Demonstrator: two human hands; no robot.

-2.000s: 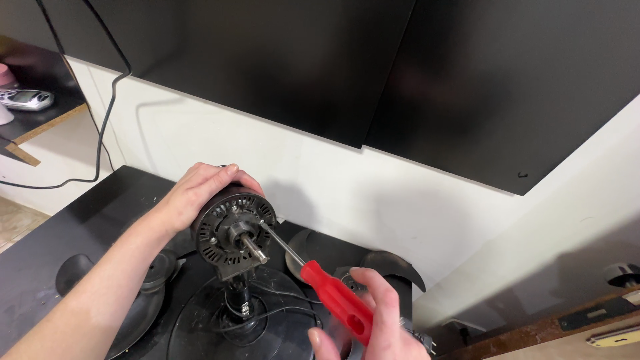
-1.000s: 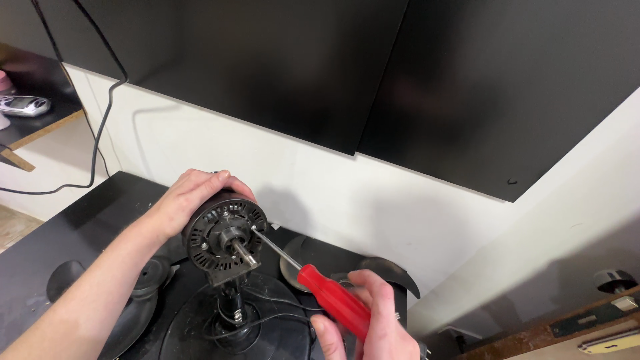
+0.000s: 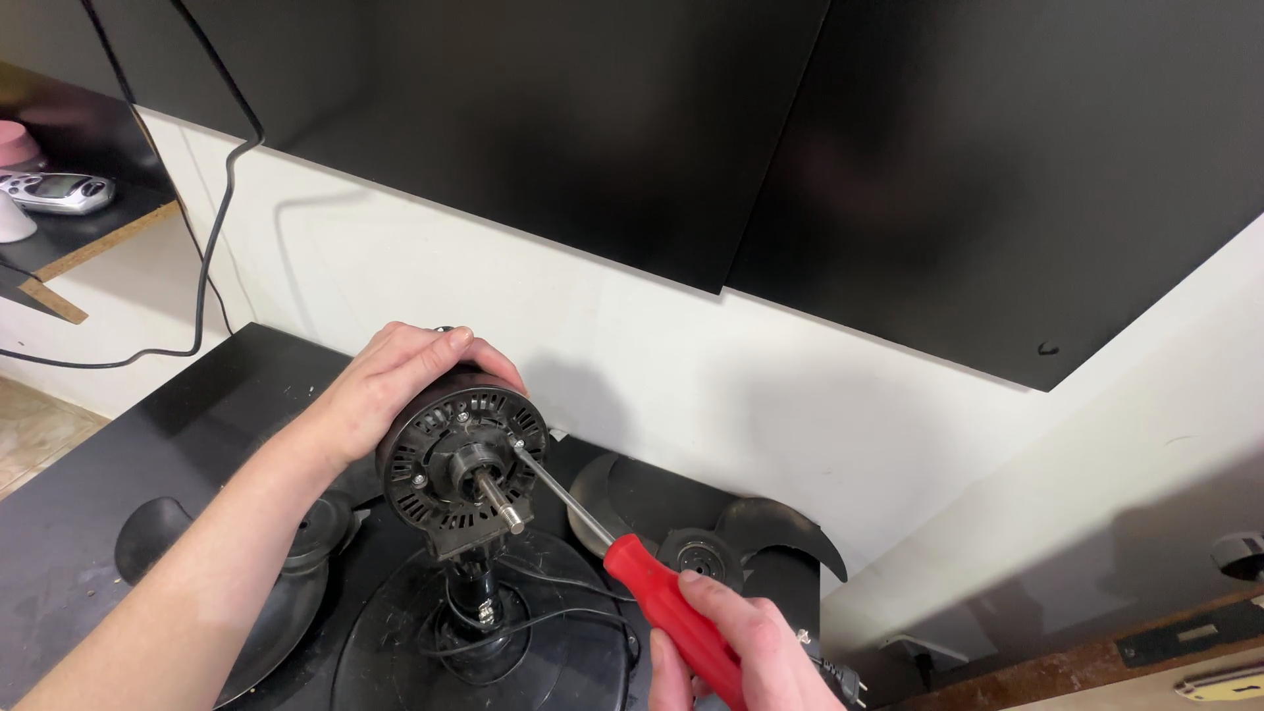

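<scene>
A black fan motor housing (image 3: 464, 459) with a ring of vents and a metal shaft (image 3: 499, 502) stands on a round black base (image 3: 583, 662). My left hand (image 3: 400, 385) grips the housing from its top and back. In my right hand (image 3: 741, 642) is a screwdriver with a red handle (image 3: 676, 612); its tip meets a screw (image 3: 518, 447) on the right of the housing's front face. Other screws show at the top and lower left of that face. The fingertips of my left hand behind the housing are partly hidden.
Black fan blades (image 3: 780, 528) lie right of the base on the black table (image 3: 232, 395); more blades (image 3: 153, 538) lie at the left, partly behind my forearm. A power plug (image 3: 839, 681) is at lower right. A cable (image 3: 232, 183) hangs at upper left, near a shelf (image 3: 109, 237) with a handset (image 3: 64, 193).
The screwdriver stays at the same side of the housing, and both hands keep their holds. The view has shifted slightly.
</scene>
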